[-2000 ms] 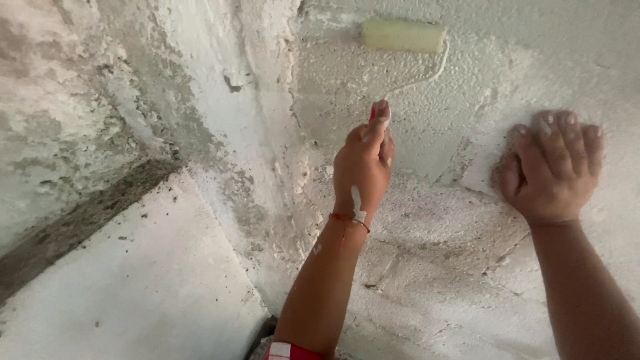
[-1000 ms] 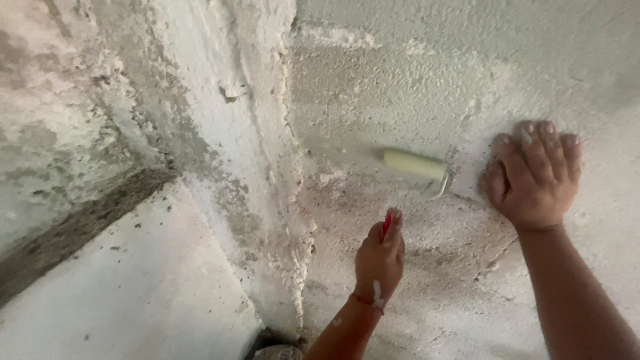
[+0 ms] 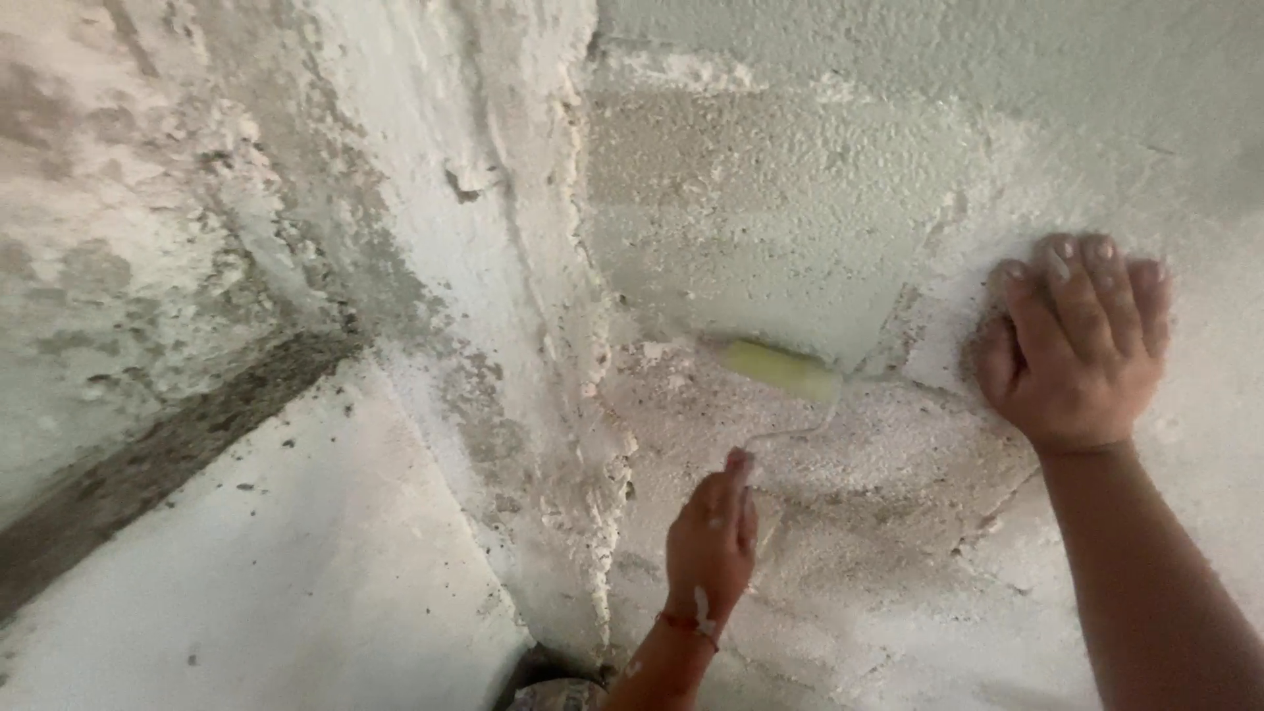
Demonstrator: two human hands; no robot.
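Observation:
In my left hand (image 3: 713, 548) is the handle of a small paint roller; a cord bracelet and smears of pale paint show at the wrist. The roller's yellowish sleeve (image 3: 780, 370) lies against the rough plastered wall (image 3: 750, 257), at the lower border of a damp-looking, freshly coated patch. A thin wire frame joins sleeve and handle, and the fingers hide most of the handle. My right hand (image 3: 1076, 346) is pressed on the wall to the right, back of the hand toward me, with paint on its fingertips. Whether anything is under its palm cannot be seen.
A crumbling vertical corner (image 3: 597, 395) runs left of the roller. Further left are a peeling, stained wall (image 3: 197, 178) and a white slab (image 3: 247, 553) with a dark, rough edge. A rounded object (image 3: 558, 694) shows partly at the bottom, near my left forearm.
The roller and my left hand have moved down the wall from the high position of two seconds ago. My right hand remains against the wall.

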